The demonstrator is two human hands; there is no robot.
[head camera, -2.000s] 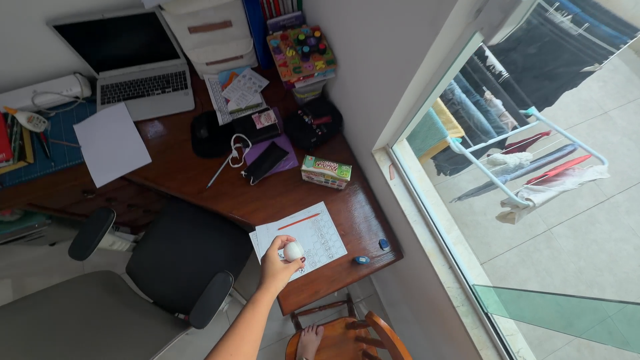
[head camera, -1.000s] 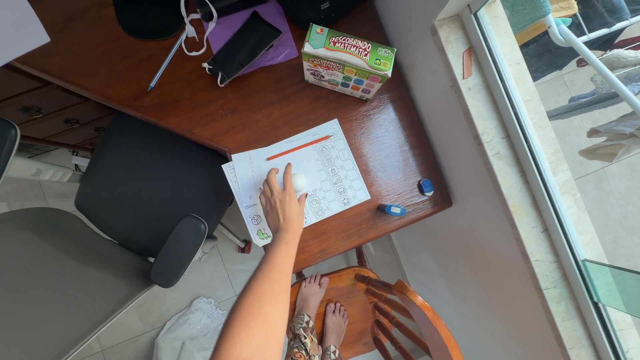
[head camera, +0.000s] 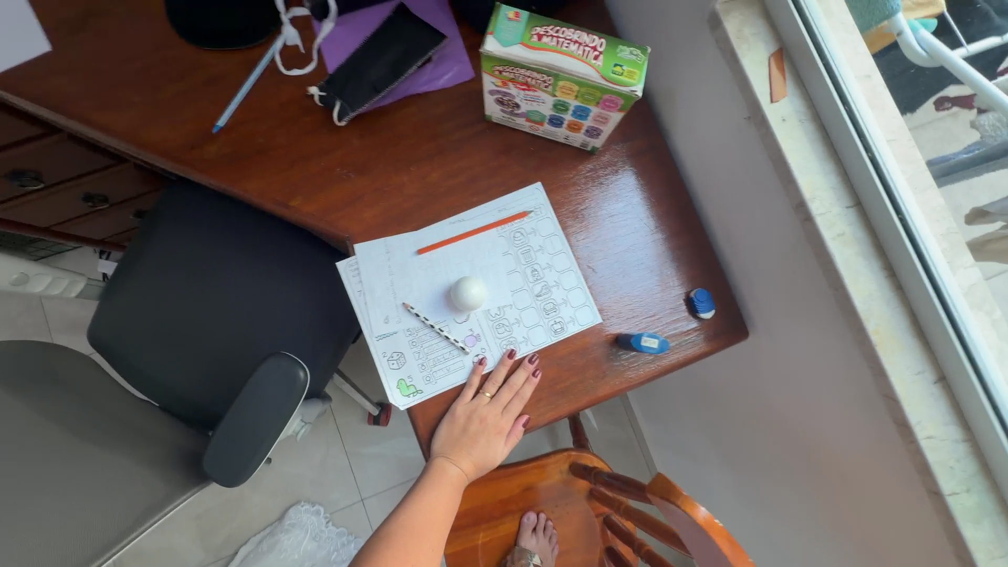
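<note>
My left hand [head camera: 484, 417] lies palm down at the table's edge, fingers spread, fingertips on the lower edge of the printed worksheets [head camera: 465, 220]. It holds nothing. Just above the fingers, a white ball [head camera: 468, 294] rests on the sheets. A black-and-white patterned pencil [head camera: 435, 327] lies left of the ball, and a red-orange pencil [head camera: 472, 233] lies above it. Right of the sheets are a small blue bottle or tube [head camera: 643, 342] and a small blue-and-white object [head camera: 701, 303], perhaps an eraser or sharpener. My right hand is out of view.
A printed cardboard box [head camera: 563, 79], a black fabric mask [head camera: 382, 63] on purple material and a blue pen [head camera: 244, 90] lie farther back on the wooden desk [head camera: 315, 165]. A black office chair [head camera: 220, 291] stands left; a wooden chair [head camera: 512, 504] with a bare foot on it stands below.
My left hand held the white ball two seconds ago; it has let go and moved down to the sheets' edge. The patterned pencil now shows. The view has come much closer to the desk.
</note>
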